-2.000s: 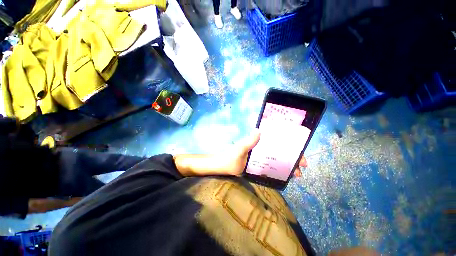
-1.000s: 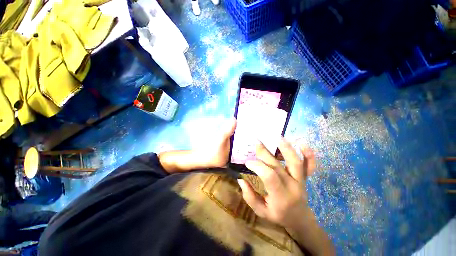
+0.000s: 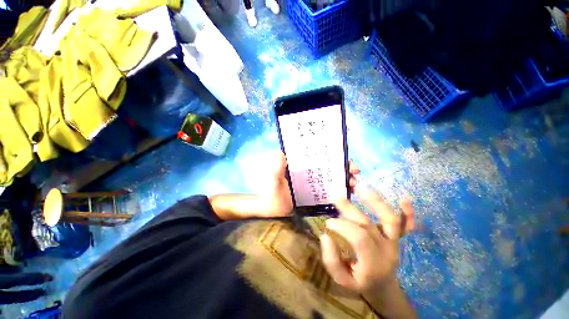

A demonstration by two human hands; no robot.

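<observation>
A black smartphone (image 3: 315, 149) stands nearly upright in the middle of the head view, its lit screen white to pink with rows of small dark marks. My left hand (image 3: 281, 187) holds it from the left and behind; fingertips show at its right edge. My right hand (image 3: 368, 240) is at the phone's lower right, fingers spread and slightly blurred, holding nothing. One fingertip is near the screen's bottom edge; I cannot tell if it touches.
Mustard garments (image 3: 68, 93) hang over a white-topped table (image 3: 156, 37) at upper left. A printed carton or tin (image 3: 206, 134) is on the blue floor. A round-topped stool (image 3: 53, 207) is at left. Blue crates (image 3: 324, 28) and dark garments (image 3: 468, 43) are along the top. A person's feet show at top.
Compared with one second ago, the phone has turned more upright and its screen shows different content. My right hand, absent two seconds ago, has moved slightly down and right off the screen's middle.
</observation>
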